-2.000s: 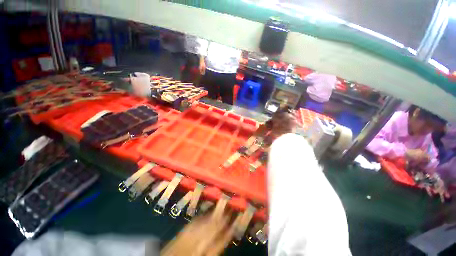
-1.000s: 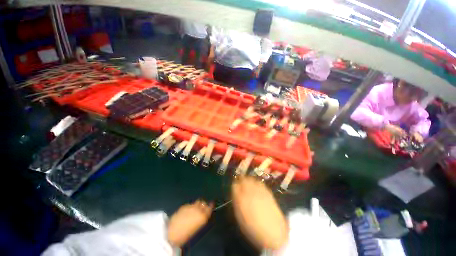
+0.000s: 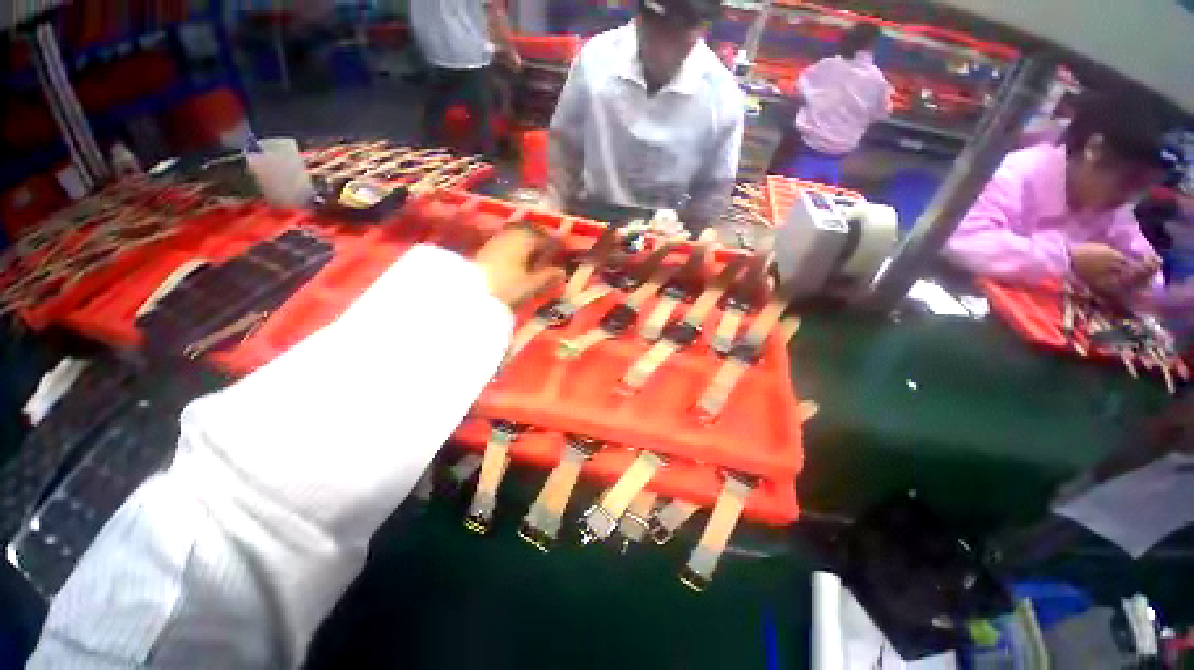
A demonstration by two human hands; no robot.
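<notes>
The orange-red compartment tray (image 3: 589, 416) lies in front of me. Several watches with tan straps and dark heads (image 3: 681, 335) lie in slanting rows on its right part. More strap ends with shiny buckles (image 3: 557, 495) hang over its near edge. My left hand (image 3: 521, 268) is at the far middle of the tray, beside the watches; the white sleeve crosses the tray's left part. The fingers are blurred and partly hidden, so I cannot tell whether they hold anything. My right hand is out of the picture.
Dark watch head trays (image 3: 79, 478) lie on the left, partly behind the sleeve. A white cup (image 3: 279, 173) stands far left near loose straps (image 3: 393, 170). A white box-like device (image 3: 814, 246) is behind the tray. Paper (image 3: 858, 628) lies lower right. A person in white (image 3: 655, 118) faces the bench.
My left hand has moved from near the bench front to the tray's far side. My right hand has left the picture. The view has shifted, and a person in white now faces the bench.
</notes>
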